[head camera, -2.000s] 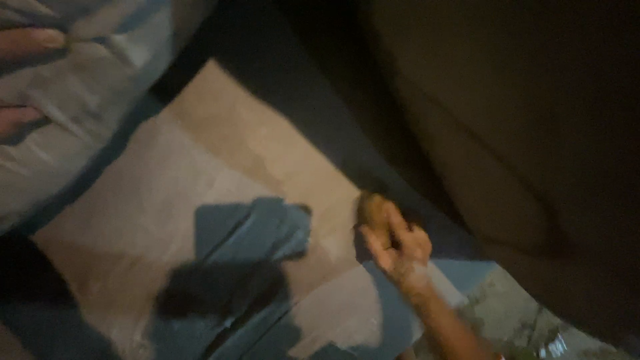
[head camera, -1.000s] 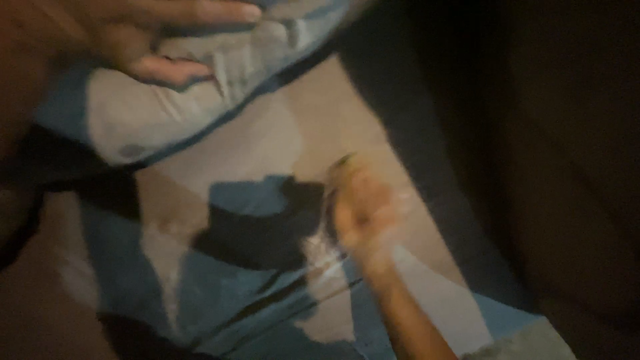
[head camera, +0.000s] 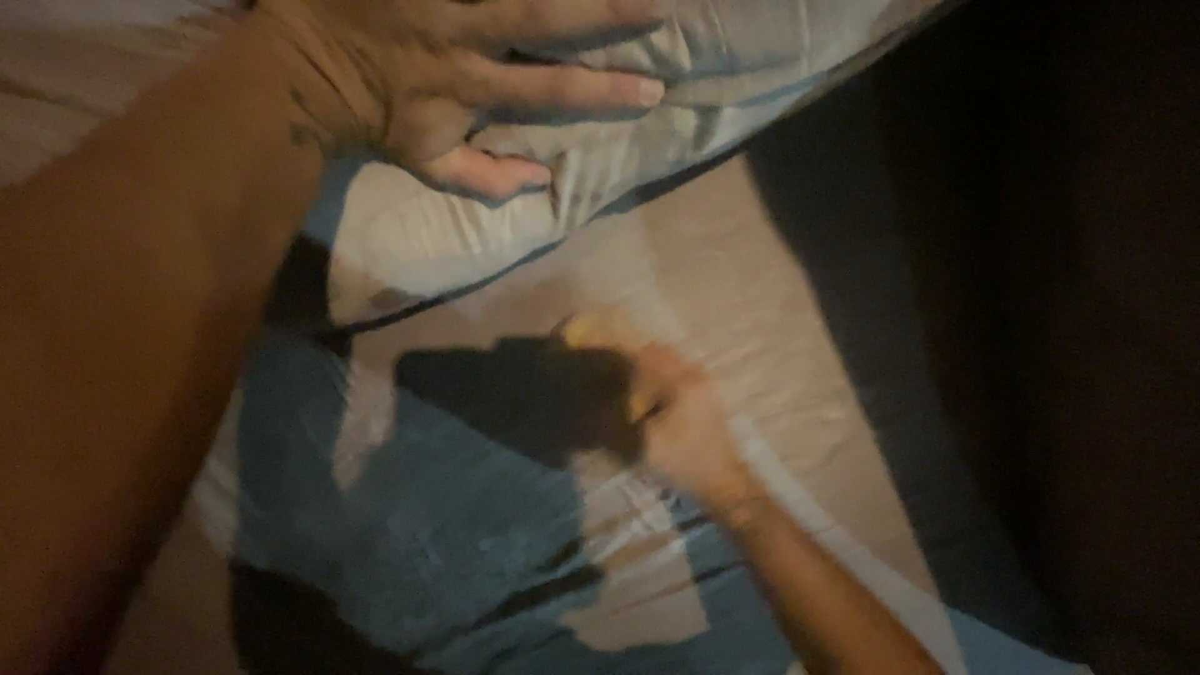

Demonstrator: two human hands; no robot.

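My left hand (head camera: pixel 469 89) reaches in from the left, its fingers spread and pressed on a pale, wrinkled, padded fabric piece (head camera: pixel 441 239), perhaps a pillow or mattress edge. Below and to the right, my right hand (head camera: pixel 689 427) is curled round a small yellowish object (head camera: pixel 600 330). Motion blur hides what kind of object it is. Both are over a light fabric sheet (head camera: pixel 778 309), at or close to its surface; actual contact is unclear. Bluish shadows lie across much of the sheet, with creases near my right wrist.
A dark band (head camera: pixel 844 253) runs along the right side of the sheet, with a very dark surface (head camera: pixel 1059 328) beyond it. The padded piece's dark-edged rim crosses above my right hand. More pale fabric (head camera: pixel 75 75) shows at the upper left.
My right hand, with the yellowish object, has moved left over the sheet, away from its right edge. More of my left hand and forearm is in view; the view has shifted.
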